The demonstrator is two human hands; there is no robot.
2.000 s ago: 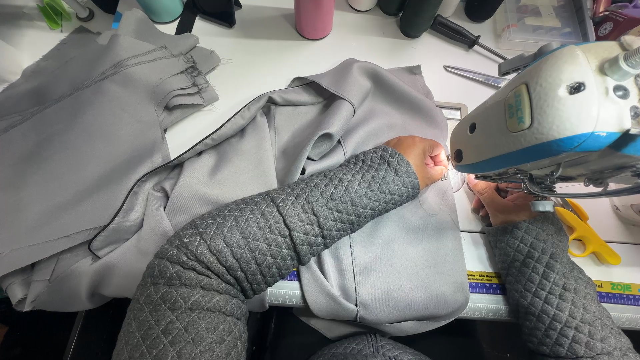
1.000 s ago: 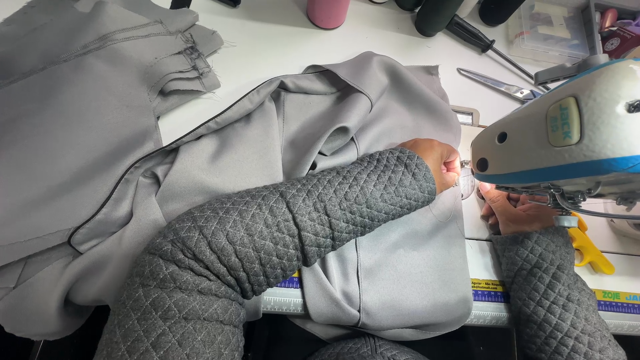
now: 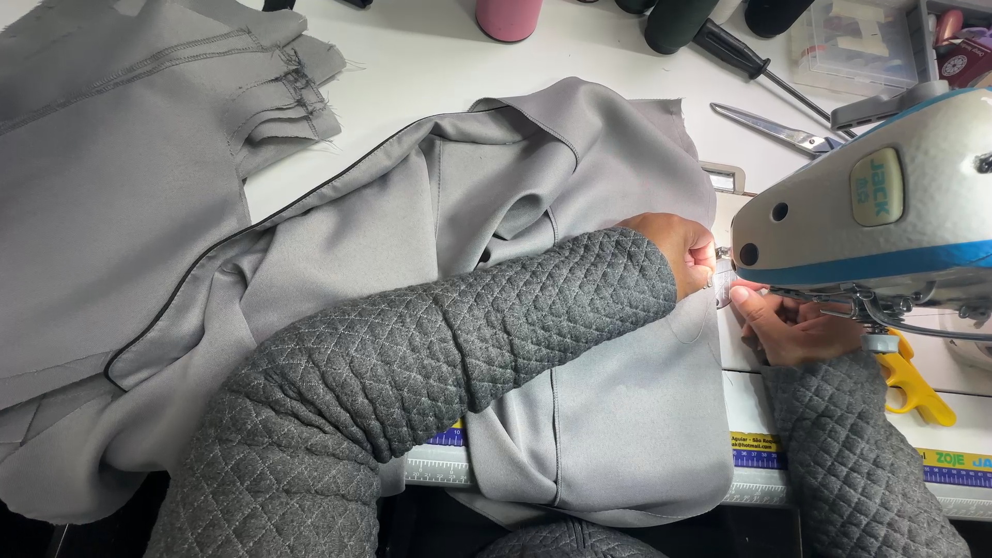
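Observation:
My left hand [image 3: 676,249] is at the grey fabric's right edge beside the needle area, its thumb and fingertips pinched together on something too small to make out; a fine thread loops below it. My right hand [image 3: 794,319] is under the head of the Jack sewing machine [image 3: 860,209], fingertips near the needle area; what they touch is hidden. Under my left forearm the grey fabric [image 3: 620,418] lies spread, with seams and a black-piped edge. Yellow-handled snips [image 3: 916,387] lie to the right of my right hand.
More grey fabric pieces [image 3: 139,170] with frayed edges lie at the left. Metal scissors [image 3: 775,130], a black-handled screwdriver [image 3: 732,50], a pink container [image 3: 508,17] and a clear plastic box [image 3: 852,46] stand or lie at the back. Measuring tapes [image 3: 756,453] run along the front edge.
Both hands stay near the needle area, with only small shifts. The view has moved somewhat, bringing the machine and table items to different places in it.

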